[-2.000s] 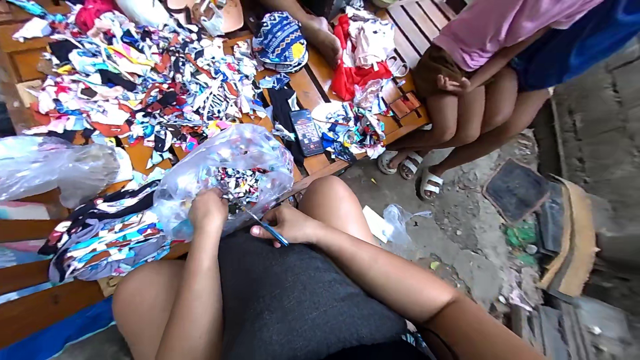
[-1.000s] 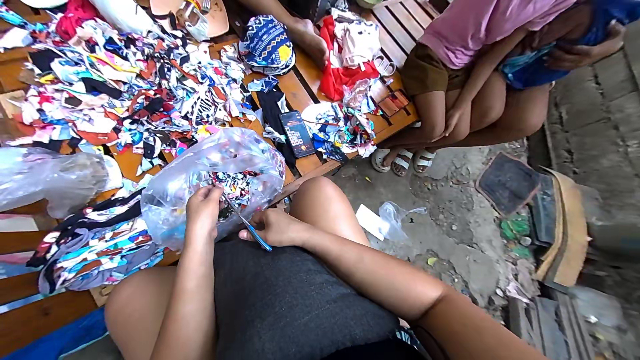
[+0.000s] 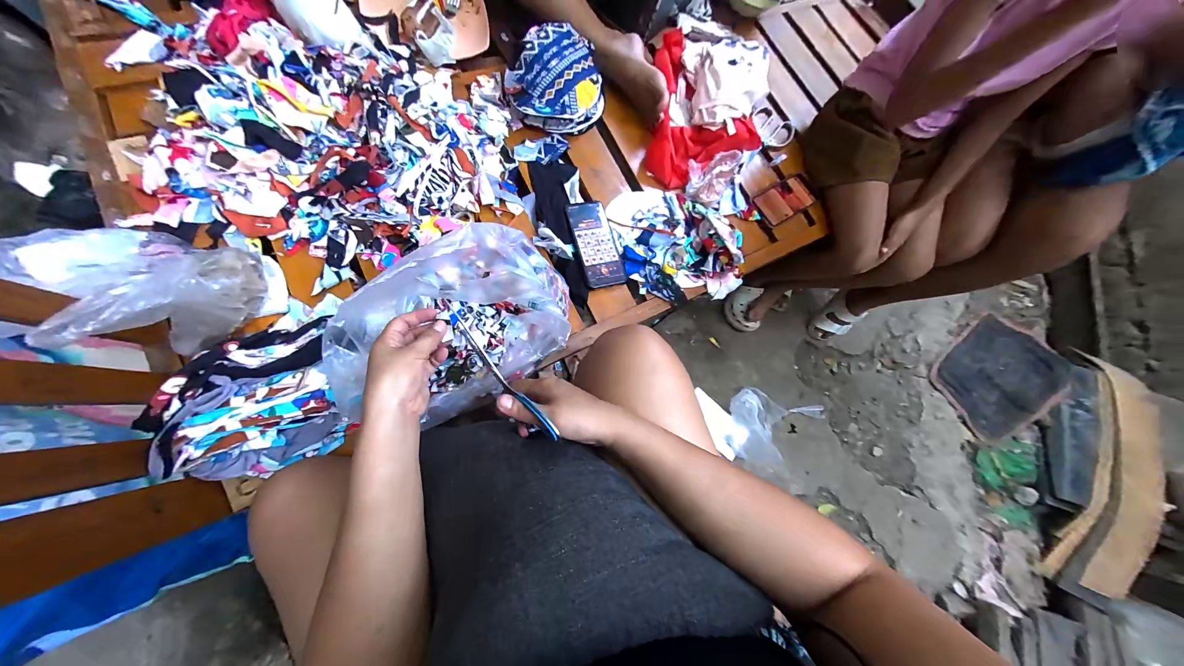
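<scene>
My right hand [image 3: 560, 410] is closed around the blue handles of a pair of scissors [image 3: 499, 375], whose blades point up and left. My left hand [image 3: 407, 356] pinches a small piece of fabric at its fingertips, near the scissor tips. Both are at the mouth of a clear plastic bag [image 3: 370, 305] that holds many small cut fabric bits [image 3: 490, 333]. A dark pillow [image 3: 573, 546] lies on my lap under my forearms. Left of the bag lies a stack of patterned fabric strips [image 3: 254, 416].
Fabric scraps [image 3: 305, 157] cover the wooden slatted bench [image 3: 606, 171]. A smartphone [image 3: 595, 245], a patterned blue hat [image 3: 555, 79] and red cloth [image 3: 671, 153] lie on it. Another plastic bag [image 3: 139, 277] is at left. A person in a pink top sits at right; another person's bare foot rests on the bench.
My hands stay at the bag's mouth with the scissors, with only small shifts. The seated person's arms at the right have moved.
</scene>
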